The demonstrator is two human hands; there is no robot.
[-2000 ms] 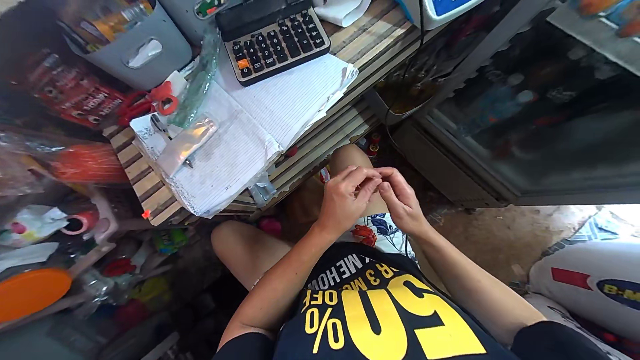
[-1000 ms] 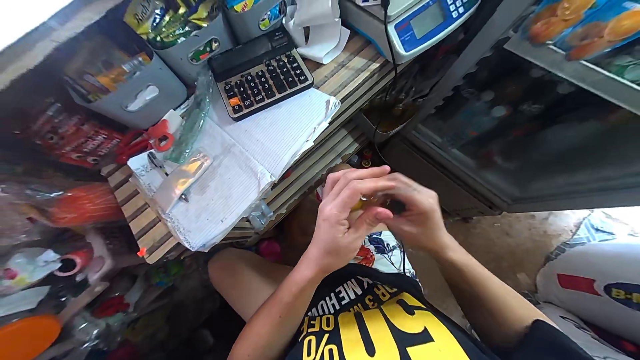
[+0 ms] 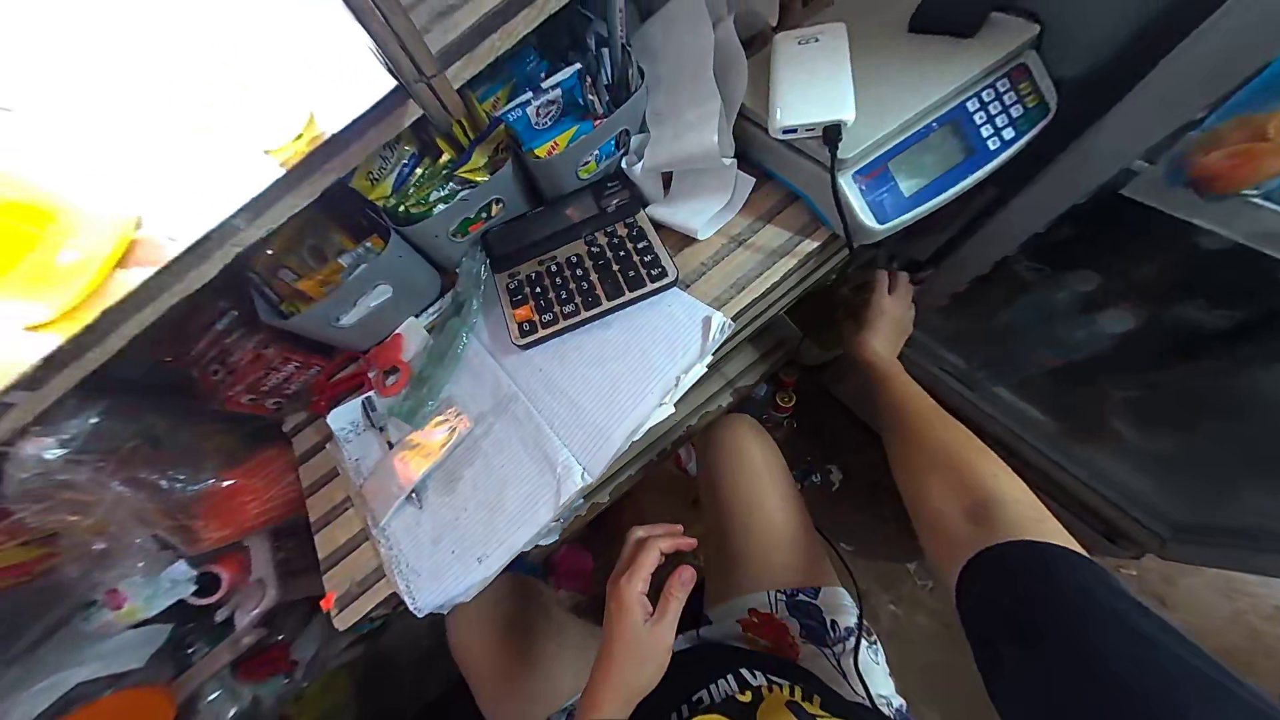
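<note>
My left hand (image 3: pixel 645 595) hovers above my lap with its fingers apart and slightly curled, holding nothing. My right hand (image 3: pixel 882 315) reaches forward to a dark space beside the slatted wooden table, below the digital scale (image 3: pixel 915 170); its fingertips are in shadow, and whether they hold anything cannot be seen. An open lined notebook (image 3: pixel 590 390) lies on the table, with a desk calculator (image 3: pixel 585 275) at its top edge. A pen (image 3: pixel 378 420) and a clear plastic wrapper (image 3: pixel 435 370) rest on its left page. Red-handled scissors (image 3: pixel 388 368) lie beside them.
Grey bins (image 3: pixel 365 300) with packets and pens line the table's back. A white power bank (image 3: pixel 812 80) sits on the scale, its black cable hanging down. A dark glass-fronted cabinet (image 3: pixel 1120 350) stands at right. Plastic-wrapped goods (image 3: pixel 240 490) crowd the left.
My hands were together above my lap and are now apart. The right has reached forward beside the table; the left has opened. The view has shifted, showing more of the table's back.
</note>
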